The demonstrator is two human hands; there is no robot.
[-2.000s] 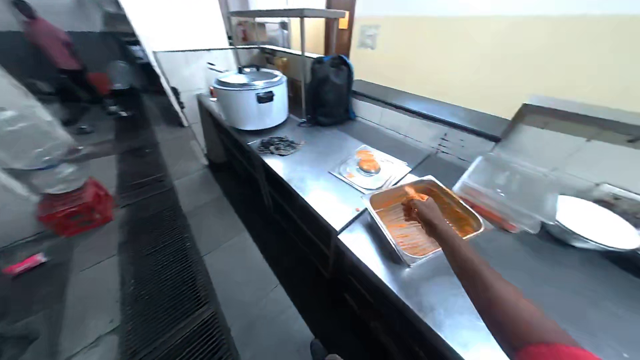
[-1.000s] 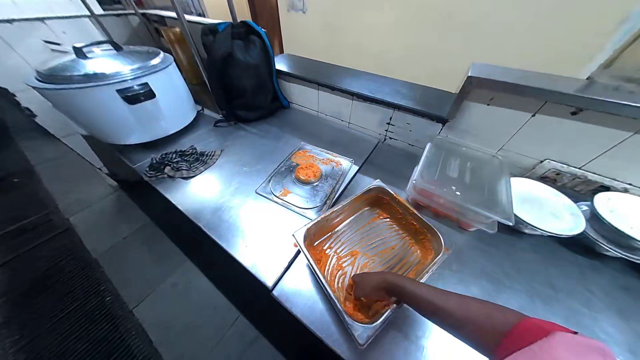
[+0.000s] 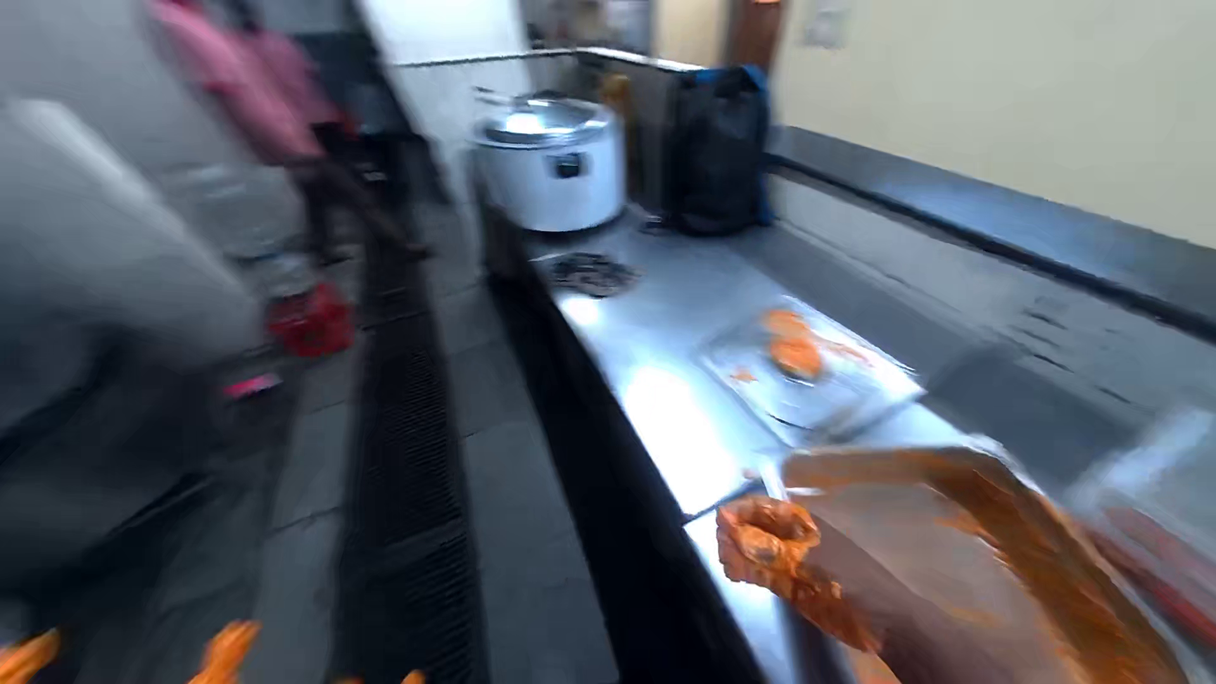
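Note:
My right hand (image 3: 774,551), coated in orange paste, is curled above the near left rim of a deep metal pan (image 3: 959,532); blur hides whether its fingers hold anything. Orange paste is smeared over the pan's walls and floor. At the bottom left edge, orange-coated fingertips of my left hand (image 3: 223,655) show, spread apart, the rest of it out of frame. Beyond the pan, a metal lid (image 3: 826,389) with orange paste on it lies on the steel counter (image 3: 665,323).
A large lidded pot (image 3: 556,180), a black backpack (image 3: 717,157) and a dark cloth (image 3: 594,274) are farther along the counter. A clear plastic container (image 3: 1164,494) is right of the pan. A red crate (image 3: 312,321) stands on the floor, with people in pink tops (image 3: 242,81) behind.
My right hand has come up out of the pan to its near left rim. Fingertips of my left hand have come into view. The view has swung left toward the floor.

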